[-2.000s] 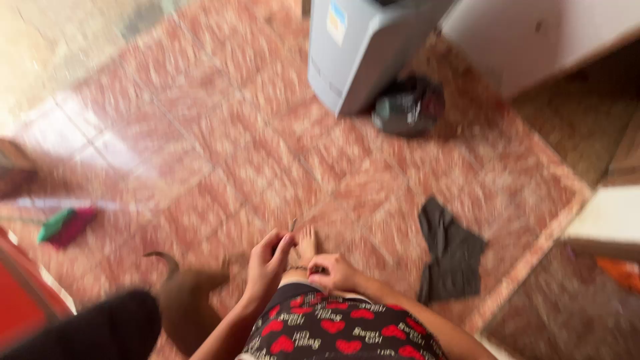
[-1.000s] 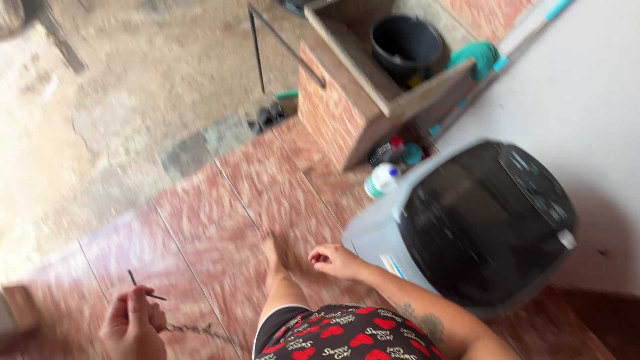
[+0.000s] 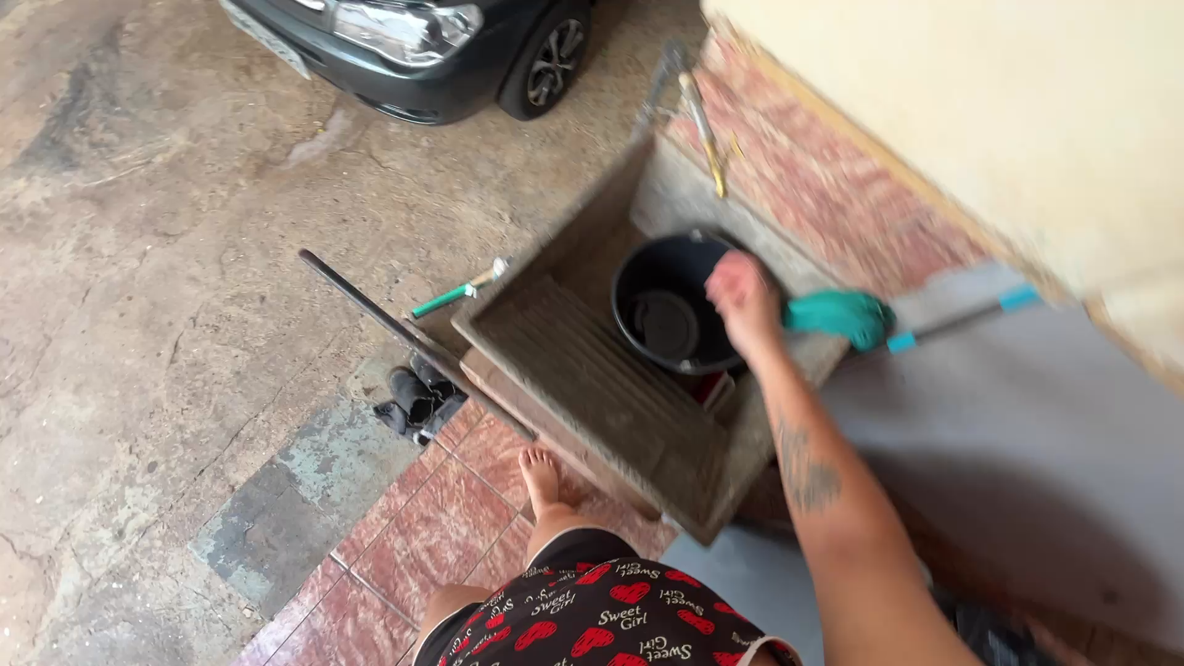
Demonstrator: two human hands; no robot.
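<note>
My right hand [image 3: 743, 294] reaches over the right rim of a black plastic bucket [image 3: 671, 301], its fingers blurred and bent. Whether it grips the rim or holds anything cannot be told. The bucket stands in a concrete laundry sink [image 3: 592, 388] with a ribbed washboard slope. Just right of my hand, a green cloth or bag [image 3: 840, 317] lies at the sink's edge. A tap [image 3: 717, 176] sticks out from the wall above the basin. My left hand is out of view.
A dark metal bar [image 3: 407, 338] slants beside the sink, near a green-handled tool [image 3: 453, 298]. Dark shoes [image 3: 413, 393] lie on the ground below. A pole with blue bands [image 3: 962, 319] leans on the wall at right. A parked car [image 3: 416, 55] stands at the top.
The view has moved forward from the grey washing machine to the sink. My right hand has moved out to the bucket. My left hand, earlier holding a thin dark item, has left the view.
</note>
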